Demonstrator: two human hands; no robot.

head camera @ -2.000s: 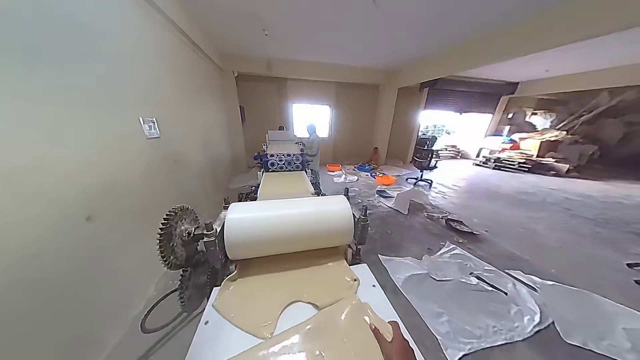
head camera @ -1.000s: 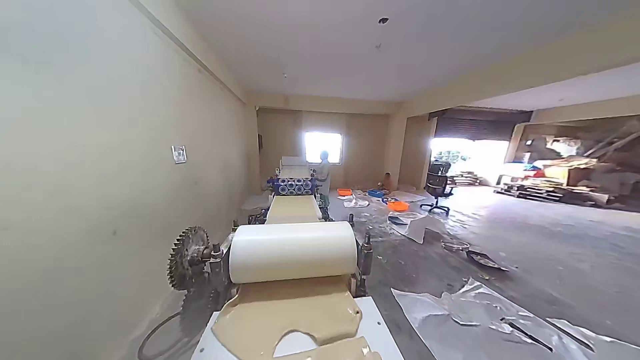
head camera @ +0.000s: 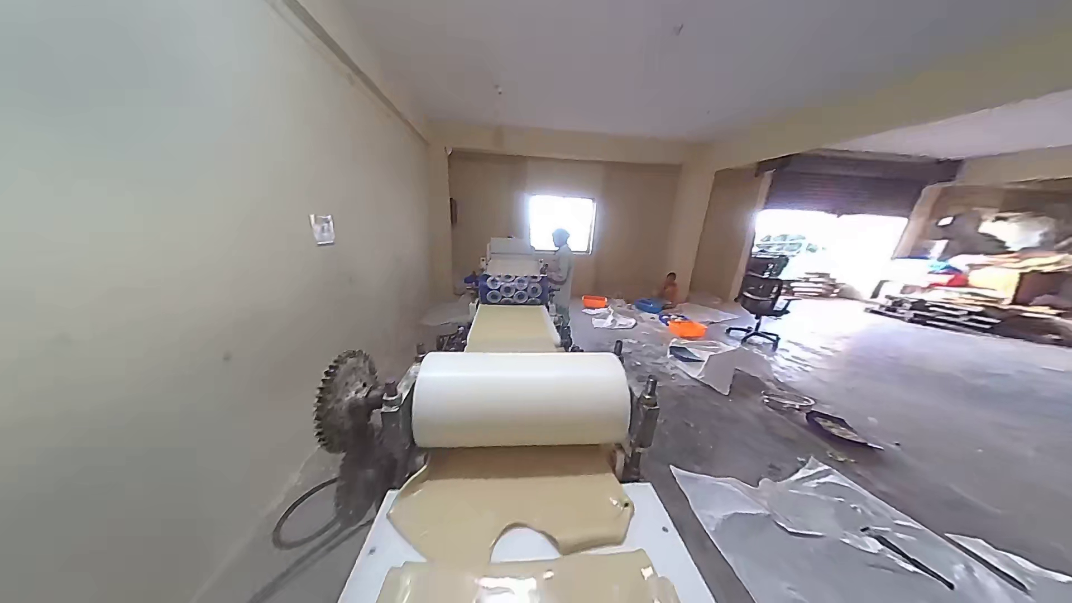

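Observation:
Neither of my hands shows in the head view. A sheet of pale tan dough (head camera: 502, 494) lies on the white feed board (head camera: 670, 536) and runs under a large white roller (head camera: 521, 399). A second glossy piece of the dough (head camera: 536, 582) lies nearer, at the bottom edge. Beyond the roller, a flat band of dough (head camera: 512, 327) stretches toward blue ring-patterned rollers (head camera: 513, 290). What my hands hold or touch is hidden.
A toothed gear wheel (head camera: 345, 402) stands left of the roller, by the wall. Plastic sheets (head camera: 804, 519) lie on the floor at right. Farther off are orange tubs (head camera: 687, 329), an office chair (head camera: 762, 301) and a person (head camera: 563, 272) beside the machine.
My right hand, on the near dough two seconds ago, has gone out of view. The near piece of dough now lies lower in the picture. The view has tilted up.

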